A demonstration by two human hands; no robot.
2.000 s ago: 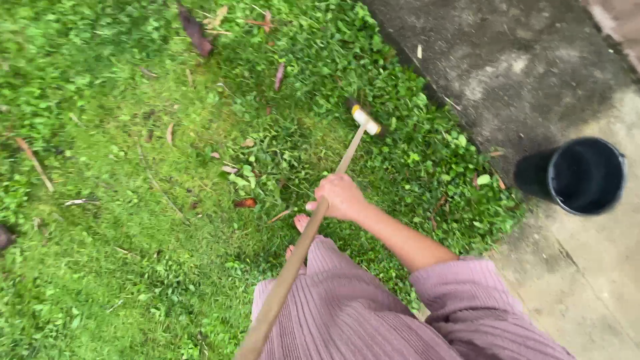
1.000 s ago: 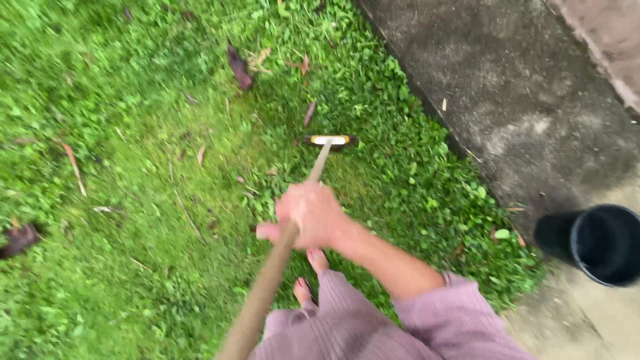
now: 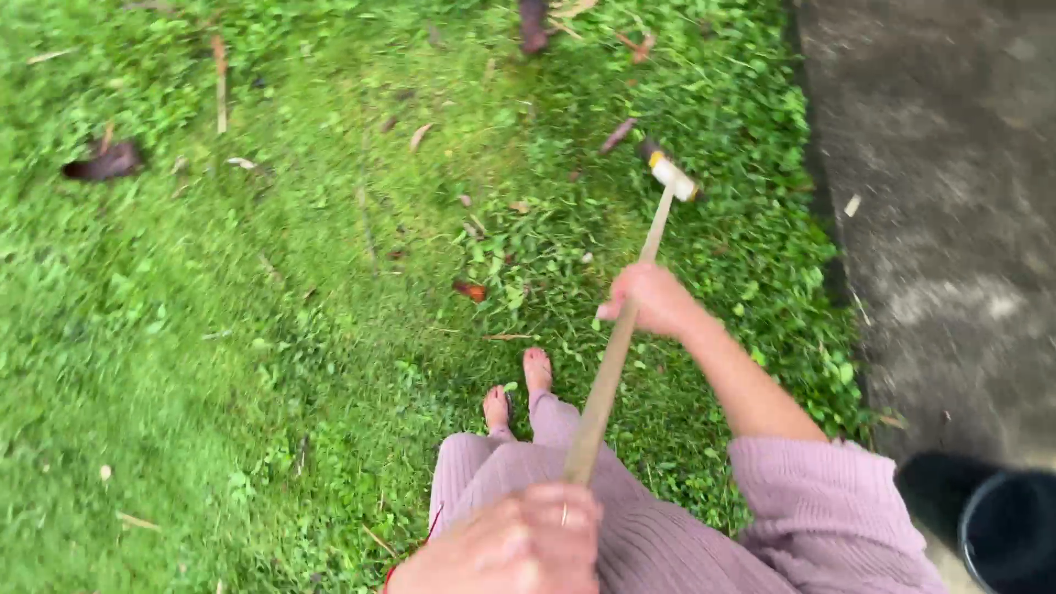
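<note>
A long wooden handle (image 3: 606, 384) slants up from the bottom of the view to a white, yellow and dark tool head (image 3: 672, 176) on the grass. I cannot tell what kind of head it is. Near the bottom edge my left hand (image 3: 511, 540), with a ring on one finger, is closed around the upper end of the handle. Farther down the shaft my right hand (image 3: 652, 301) grips it too. Cut leaves and grass (image 3: 503, 264) lie loose to the left of the head.
My bare feet (image 3: 537, 369) stand on the lawn (image 3: 289, 346). A dark bucket (image 3: 1011, 528) stands at the lower right by the concrete paving (image 3: 949, 206). Brown fallen leaves (image 3: 107, 161), a reddish one (image 3: 470, 289) and twigs are scattered over the grass.
My left hand has come into view on the handle. The tool head was turned crosswise one second ago and now sits aslant. The view has shifted to the left.
</note>
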